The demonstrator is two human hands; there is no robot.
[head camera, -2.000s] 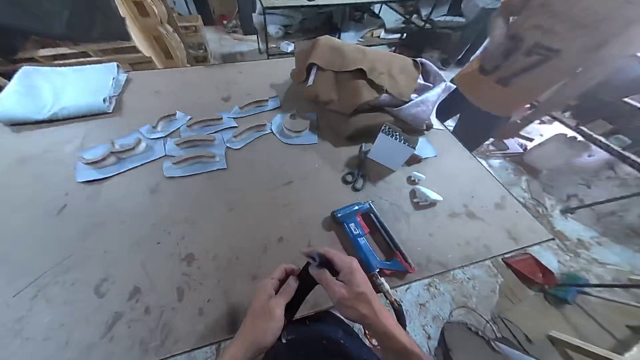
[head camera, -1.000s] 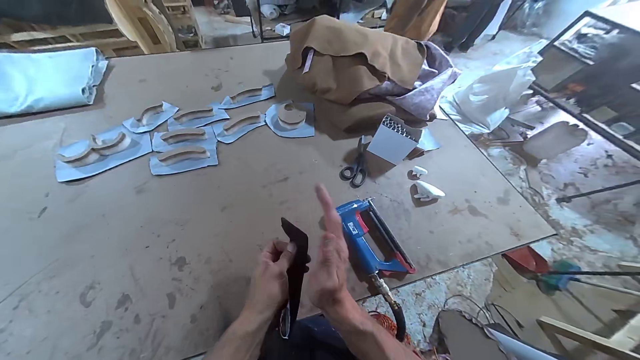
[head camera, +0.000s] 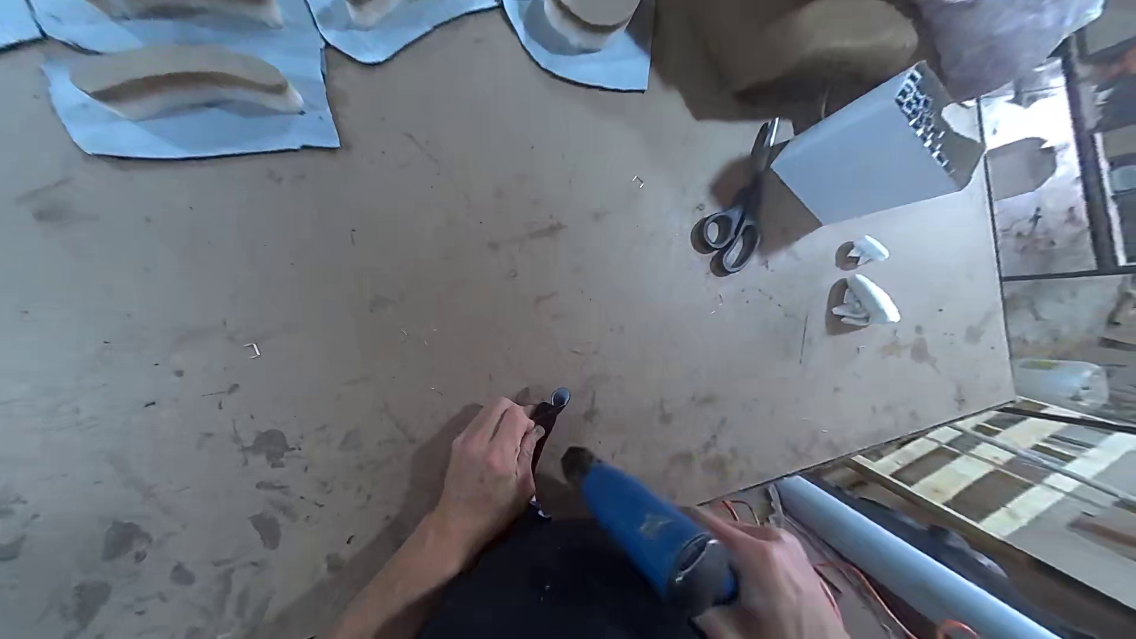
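My left hand (head camera: 493,453) grips a dark strip of material (head camera: 543,430) near the table's front edge. The far end of the strip curls over and shows a pale blue-grey inside. My right hand (head camera: 772,577) holds a blue pneumatic stapler (head camera: 639,524) by its rear part, its dark nose pointing up and left toward the strip, a short gap apart from it. The right fingers are partly hidden behind the tool.
Black-handled scissors (head camera: 729,232) lie beside a white box of metal staples (head camera: 874,146). Two small white pieces (head camera: 865,302) rest right of them. Curved foam pieces on light blue fabric (head camera: 195,111) lie at the back left. A brown material bundle (head camera: 799,53) sits behind.
The blue stapler, lying on the table in the earlier frames, is now in my right hand. My left hand still holds the dark strip. The view has tilted down.
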